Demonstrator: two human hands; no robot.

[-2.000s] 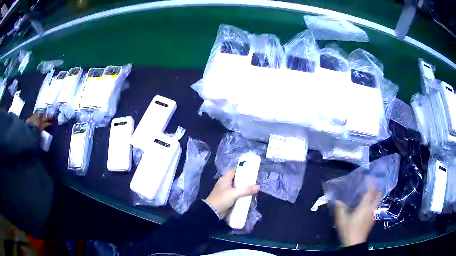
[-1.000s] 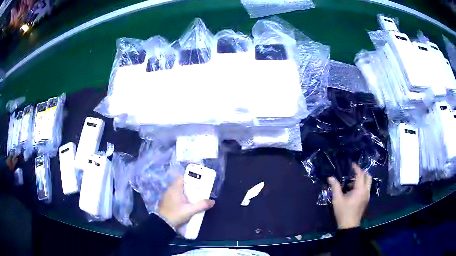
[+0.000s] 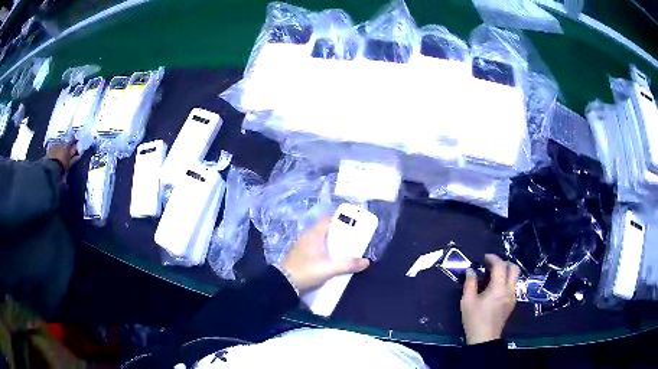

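My left hand [image 3: 312,261] holds a white slab-shaped device [image 3: 350,234], likely a power bank, tilted with its small dark window at the upper end. My right hand [image 3: 490,297] is right of it, with thumb and fingertips at the edge of a small glossy black packet [image 3: 454,261]. It seems to pinch the packet, though the contact is small and dark. A white scrap [image 3: 426,262] lies just left of the packet. A heap of glossy black packets [image 3: 552,216] lies beyond and right of my right hand.
A wide row of bagged devices [image 3: 389,94] lies ahead, with a white pad [image 3: 368,180] and clear bags [image 3: 288,202] before it. Loose devices [image 3: 189,209] and yellow-marked bagged ones [image 3: 115,112] are left, beside another person's hand [image 3: 63,153]. Bagged stacks [image 3: 629,252] stand right.
The view has swung left again. My right hand has moved from the black heap towards the white scrap, and a small black packet now shows at its fingertips. My left hand still holds the device.
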